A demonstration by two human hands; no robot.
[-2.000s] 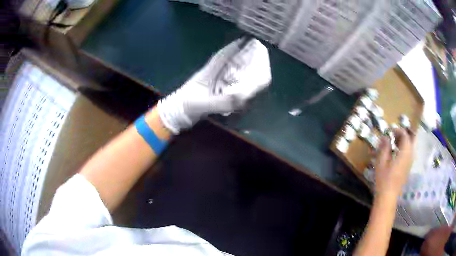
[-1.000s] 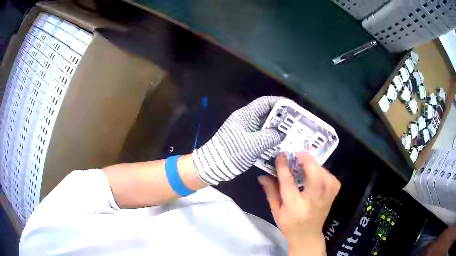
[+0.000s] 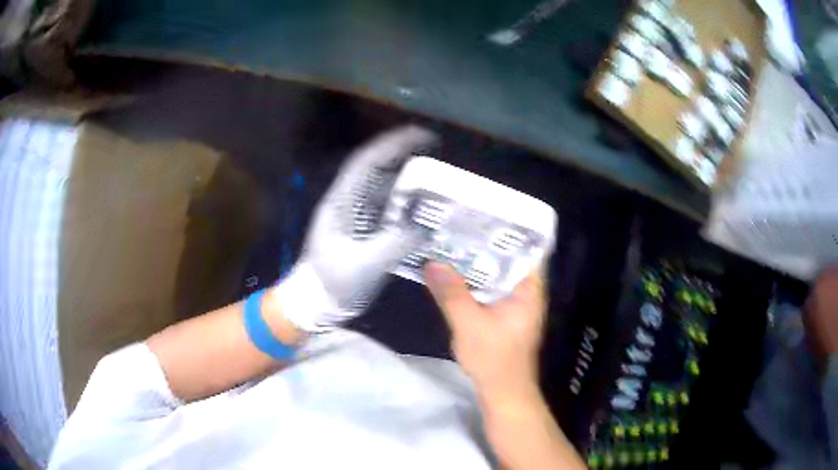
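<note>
A white rounded-square housing shell (image 3: 478, 207) is held over the dark lap area, its ribbed inside facing me; the picture is blurred. My right hand (image 3: 492, 330), bare, grips its lower right side, with the thumb on the inside. My left hand (image 3: 354, 225), in a striped knit glove with a blue wrist strap (image 3: 264, 329), is at the shell's left edge with fingers spread; whether it still grips the shell is hard to tell. Blur hides what sits inside the shell.
A shallow cardboard tray (image 3: 643, 110) with white-and-black modules lies on the dark green bench (image 3: 368, 46) near a thin silver tool (image 3: 528, 23). A black "Mitra" tray (image 3: 634, 358) with green-yellow boards is at right. A large carton (image 3: 119, 239) stands at left. Another person's hand shows at the right edge.
The shell and both hands have moved left and slightly up in the picture. My right fingers have gone from inside the shell to gripping its lower side; my left hand has opened somewhat.
</note>
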